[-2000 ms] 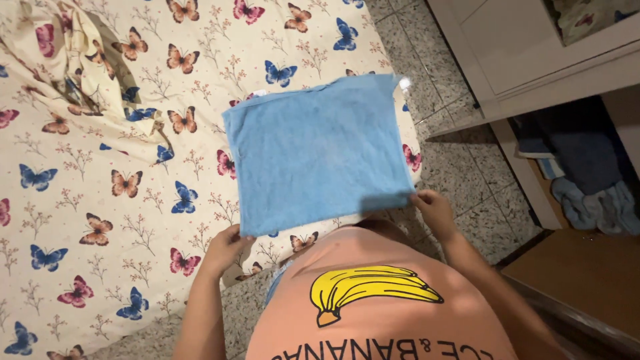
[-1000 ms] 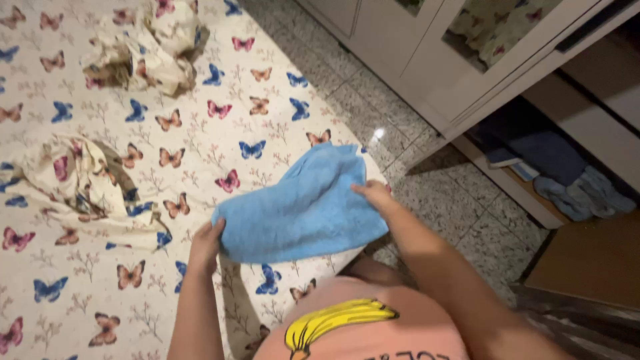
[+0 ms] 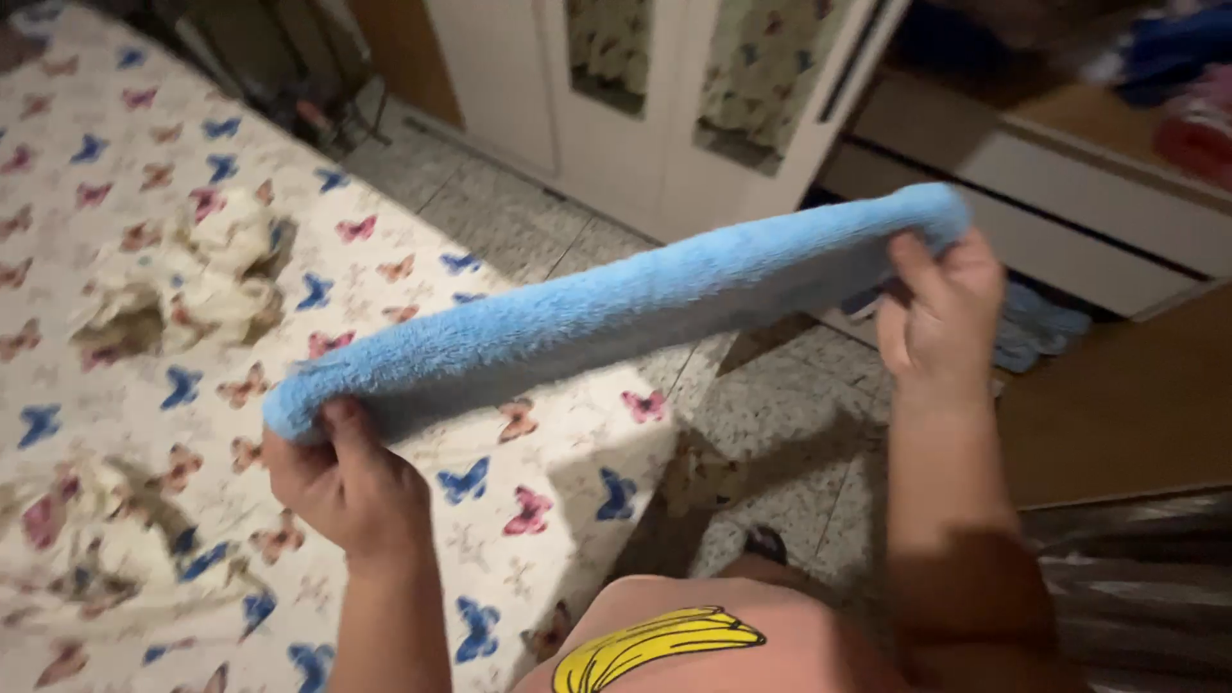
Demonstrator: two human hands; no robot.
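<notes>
A folded light-blue terry towel [image 3: 616,298] is stretched in the air between my two hands, its folded edge upward and its right end higher. My left hand [image 3: 351,476] grips the lower left end, thumb on the near side. My right hand [image 3: 938,298] pinches the raised right end, fingers behind the cloth. Beneath the towel lies the corner of a butterfly-print bed sheet [image 3: 481,539]. The towel's far side is hidden.
Crumpled butterfly-print fabric lies on the bed in two heaps, one farther [image 3: 192,279] and one nearer [image 3: 125,549]. A cabinet with glass-paned doors [image 3: 616,173] stands beyond the tiled floor [image 3: 770,443]. Folded blue cloths [image 3: 1039,327] are at the right.
The towel was spread flat at the bed's edge, then bent between my hands; now it is lifted and pulled into a long narrow band. The view has swung forward.
</notes>
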